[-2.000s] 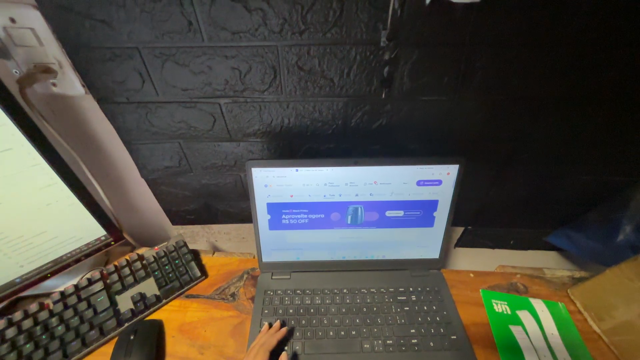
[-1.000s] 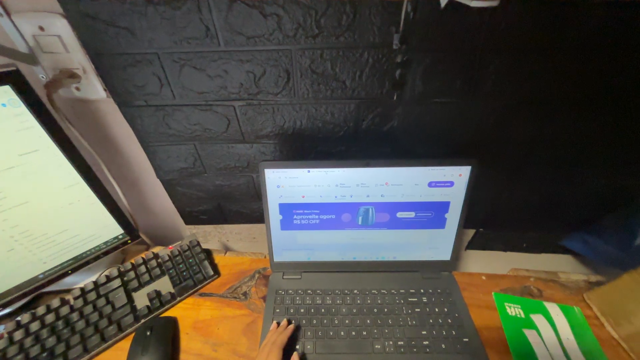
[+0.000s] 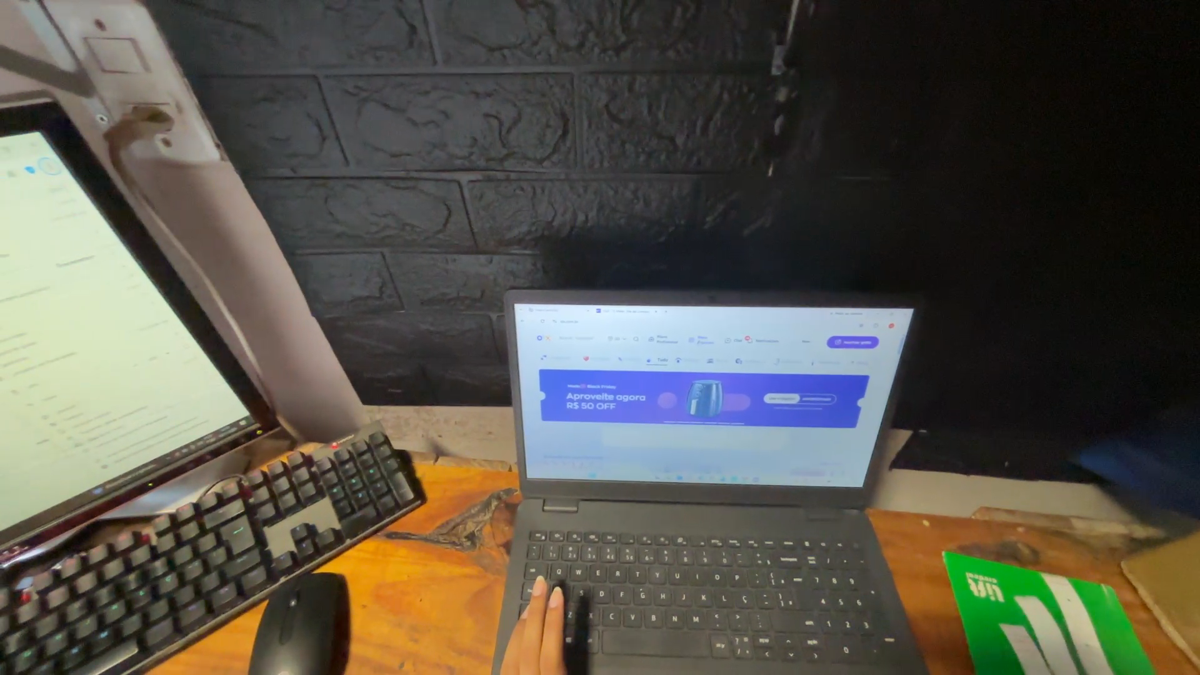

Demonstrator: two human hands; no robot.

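A black laptop (image 3: 698,581) stands on the wooden desk with its lid up, its lit screen (image 3: 703,450) showing a web page with a purple banner. My left hand (image 3: 539,633) rests at the lower left of the laptop's keyboard, only its fingers in view, close together and holding nothing. The bottom edge of the frame cuts off the rest of that hand. My right hand is out of view.
Left of the laptop lie a black mechanical keyboard (image 3: 216,544) and a black computer mouse (image 3: 300,623), below a lit monitor (image 3: 103,319). A green and white printed item (image 3: 1045,614) and a cardboard piece (image 3: 1167,572) lie at right. Behind rises a black brick-patterned wall (image 3: 450,122).
My left hand stays at the left of the laptop's keyboard, its fingers less spread than before. The laptop's page looks the same.
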